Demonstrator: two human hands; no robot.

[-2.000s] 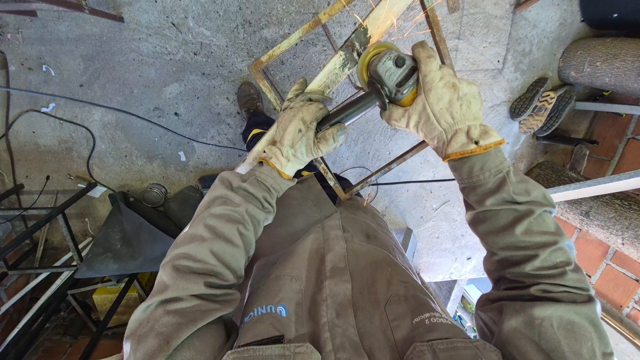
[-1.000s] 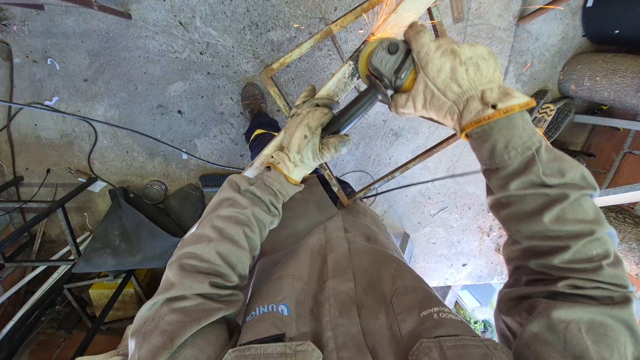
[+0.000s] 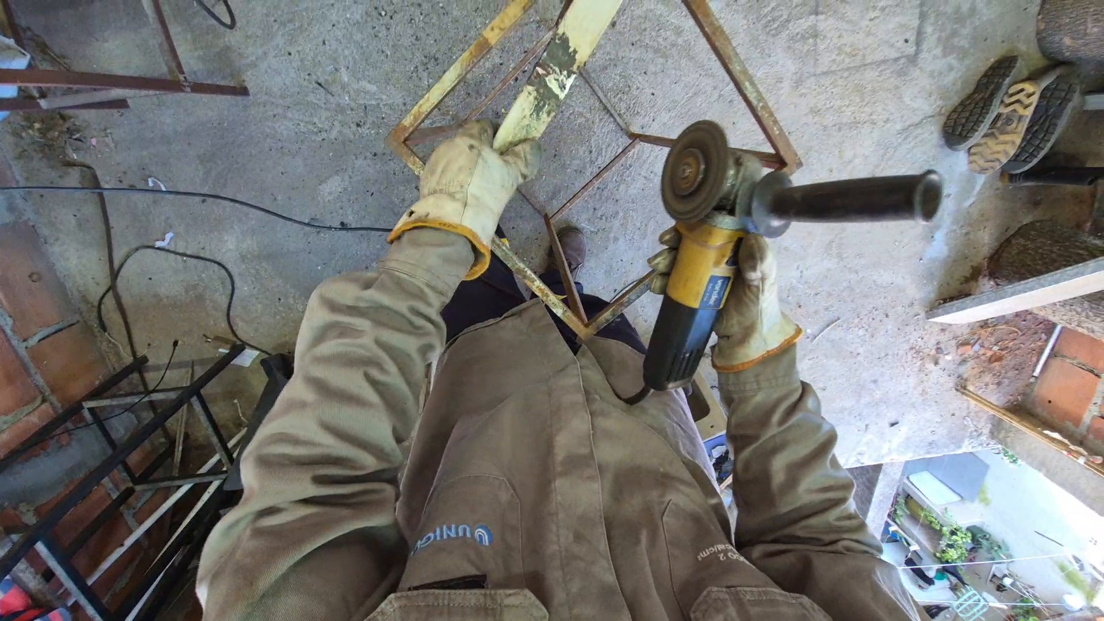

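Note:
My right hand, in a pale work glove with an orange hem, grips the body of a yellow and black Vonder angle grinder. The grinder's disc faces up toward the camera, apart from the metal, and its black side handle points right. My left hand, gloved alike, is closed around the near end of a flat metal bar with chipped cream paint. Around and beneath that hand is a rusty angle-iron frame, whose near corner lies against my coverall. Whether the disc spins cannot be told.
A dark cable crosses the concrete floor on the left. Black metal frames stand at lower left. Upturned shoes lie at the right, near logs and a pale beam. A dark shoe shows beyond the frame's near corner.
The grinder has come away from the painted bar toward my right side, and the sparks are gone. My left hand has let go of the grinder's side handle and now holds the bar.

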